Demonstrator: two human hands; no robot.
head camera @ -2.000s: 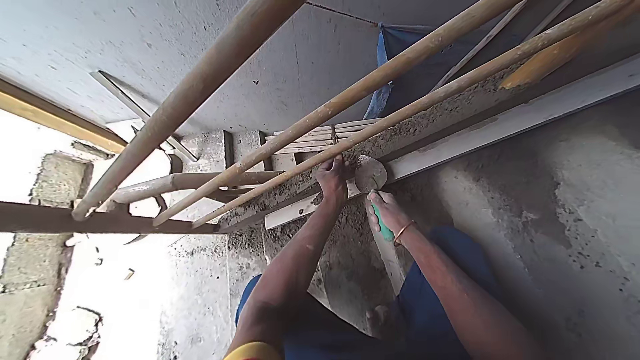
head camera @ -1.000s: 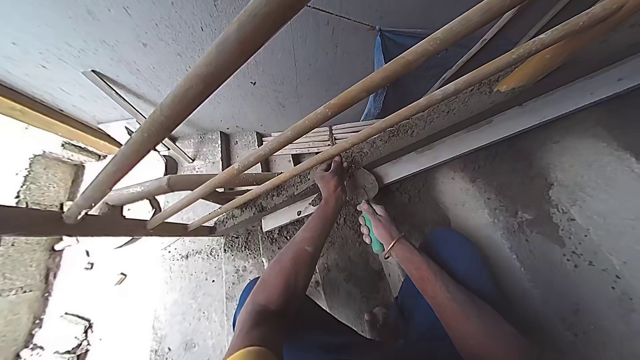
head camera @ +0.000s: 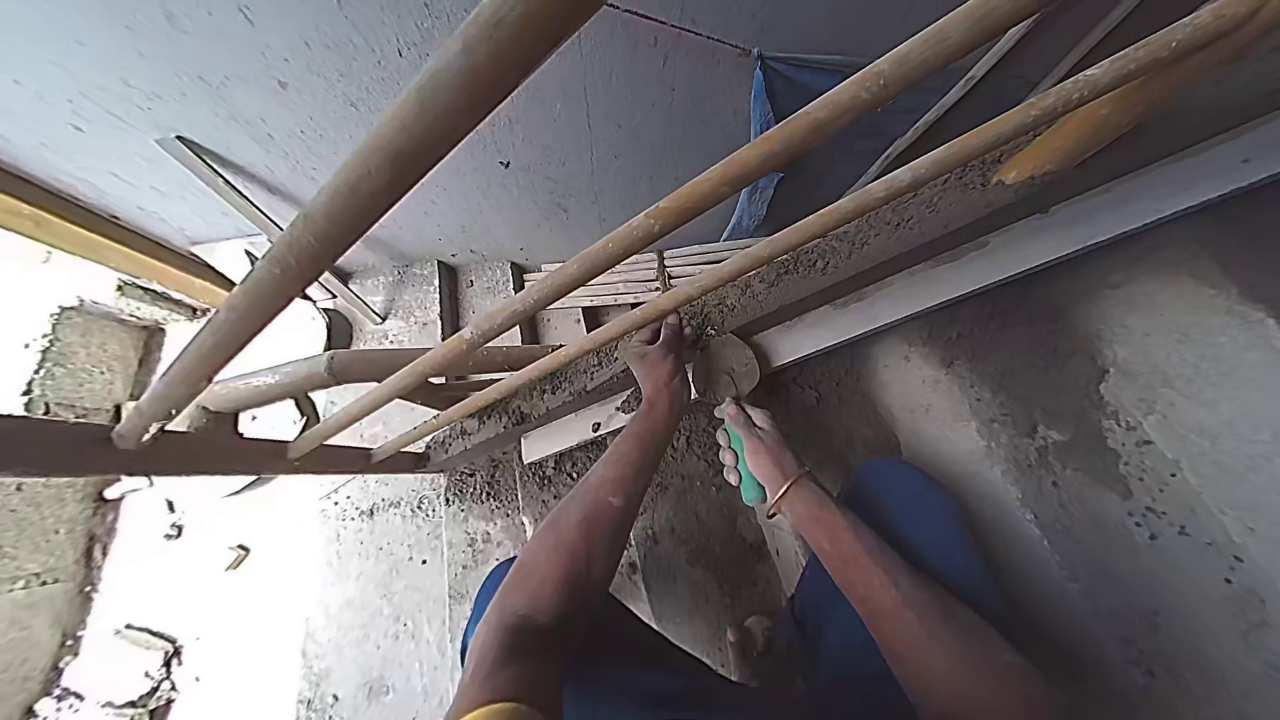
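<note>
My right hand (head camera: 758, 450) grips the green handle (head camera: 745, 468) of a trowel, whose rounded metal blade (head camera: 727, 368) lies against the near side of a long mortar-covered ledge (head camera: 800, 258). Just left of the blade, my left hand (head camera: 662, 362) is on the ledge beneath the lowest wooden rail; its fingertips are partly hidden, and whether it holds anything cannot be told. A long pale straight board (head camera: 940, 280) runs along the ledge's near side, behind the trowel blade, and its lower end (head camera: 575, 428) shows left of my forearm.
Slanting wooden rails (head camera: 640, 235) cross above the ledge and meet a dark bar (head camera: 60, 447) at left. Stair steps (head camera: 400, 300) and bundled wooden strips (head camera: 610, 280) lie beyond. A blue cloth (head camera: 800, 120) hangs by the wall. Crumbs of mortar litter the steps (head camera: 480, 490) on the near side.
Between two seconds and one second ago, my right hand with the trowel shifted slightly left and the blade turned. My left hand has stayed at about the same spot on the ledge.
</note>
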